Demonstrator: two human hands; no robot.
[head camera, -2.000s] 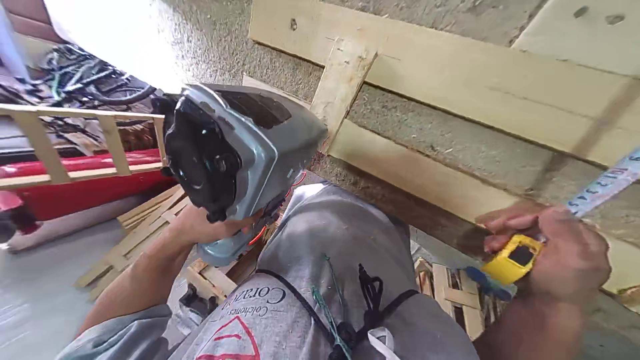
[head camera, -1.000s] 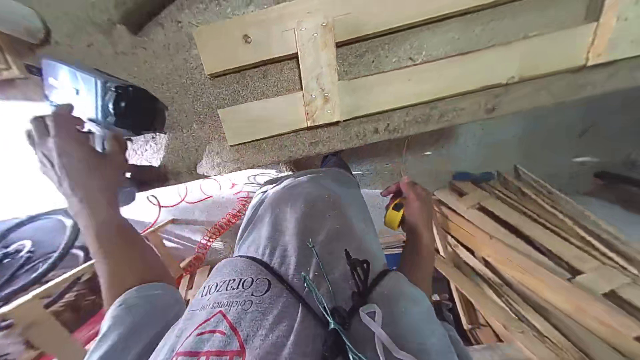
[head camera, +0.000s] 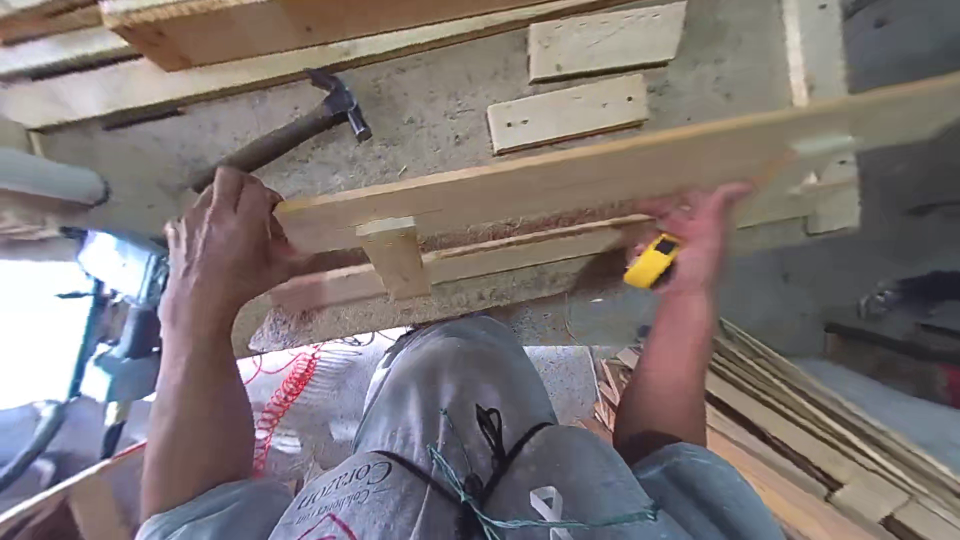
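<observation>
My left hand (head camera: 225, 240) grips the left end of a wooden frame of long boards (head camera: 570, 176), which is tilted up on edge over the rough work surface. A short wooden crosspiece (head camera: 397, 259) joins its boards near that hand. A yellow tape measure (head camera: 652, 261) sits in the palm of my right hand (head camera: 694, 232), whose fingers are spread against the frame; that hand is blurred. Behind my left hand lies a claw hammer (head camera: 300, 135) with its head pointing away to the right. Two short wooden blocks (head camera: 568, 112) lie beyond the frame.
Long boards (head camera: 225, 82) are stacked at the far left. A nail gun (head camera: 131, 322) is beside my left forearm, partly hidden. A red coiled air hose (head camera: 285, 405) hangs below the bench edge. Wooden slats (head camera: 810, 420) are piled at the lower right.
My left hand has let go of the nail gun and now holds the frame's end. The frame, flat one second ago, is tilted up. My right hand has moved up to it, still with the tape measure.
</observation>
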